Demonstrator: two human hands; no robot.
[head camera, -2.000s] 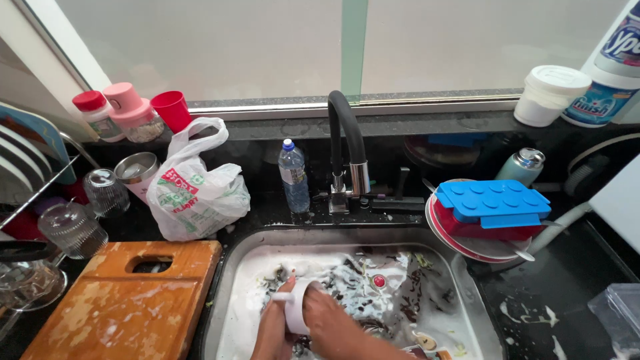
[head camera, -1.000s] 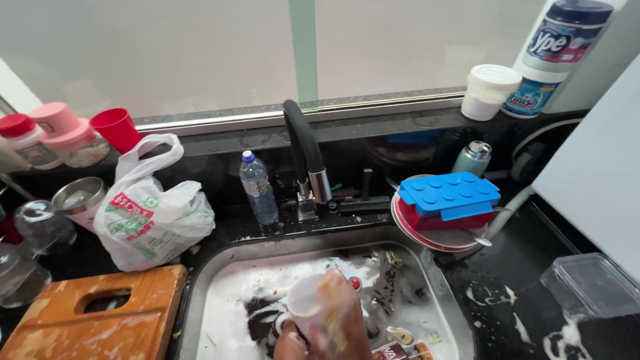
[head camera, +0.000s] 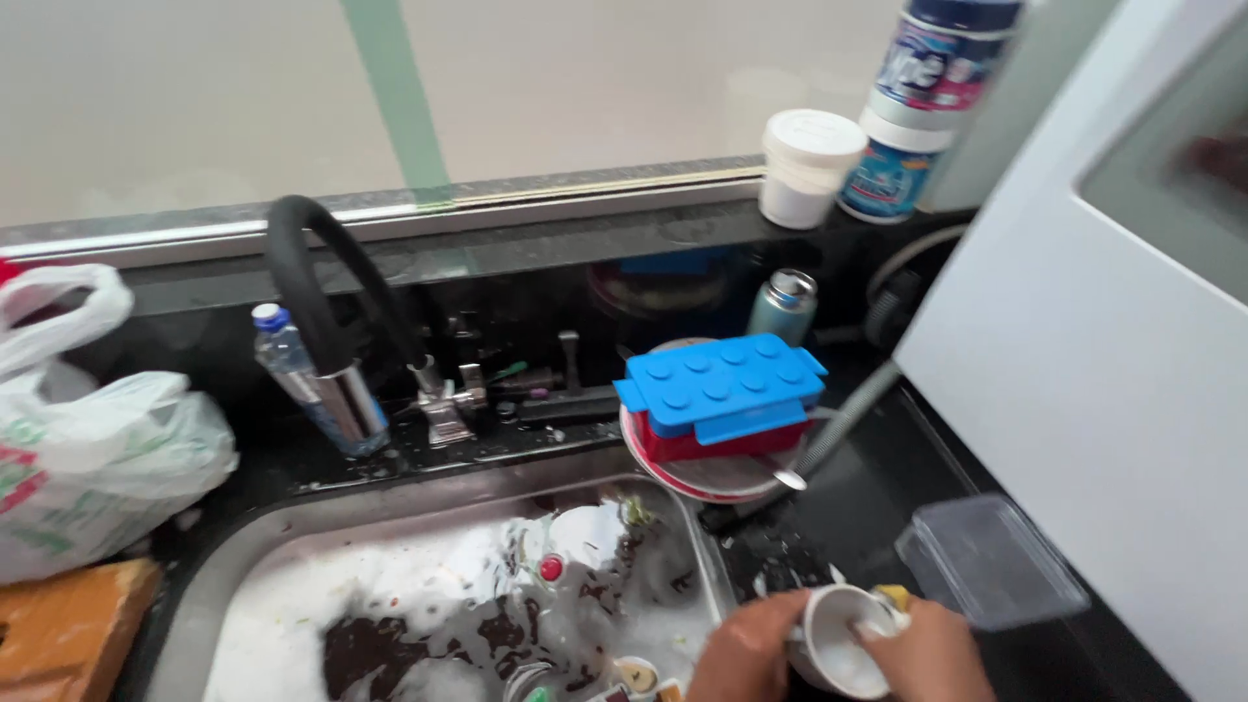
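Observation:
At the lower right, beyond the sink's right rim, my left hand (head camera: 749, 647) holds a white mug (head camera: 844, 639) from its left side. My right hand (head camera: 926, 651) is at the mug's right side, with fingers reaching into its mouth and a bit of yellow, perhaps a sponge, showing at the top of the hand. The steel sink (head camera: 704, 546) holds foamy, dark water with food scraps, a small red round thing (head camera: 551, 567) and several partly sunken items near the front.
A blue-lidded red box (head camera: 726, 385) sits on stacked plates (head camera: 648, 468). Right of them lies a clear plastic container (head camera: 999, 561). Behind the sink stand a black faucet (head camera: 327, 283) and a plastic bottle (head camera: 283, 341). A plastic bag (head camera: 107, 468) and wooden board (head camera: 78, 624) are left.
Both hands have moved with the mug from over the sink to the right, beyond its rim. The view has swung to the right.

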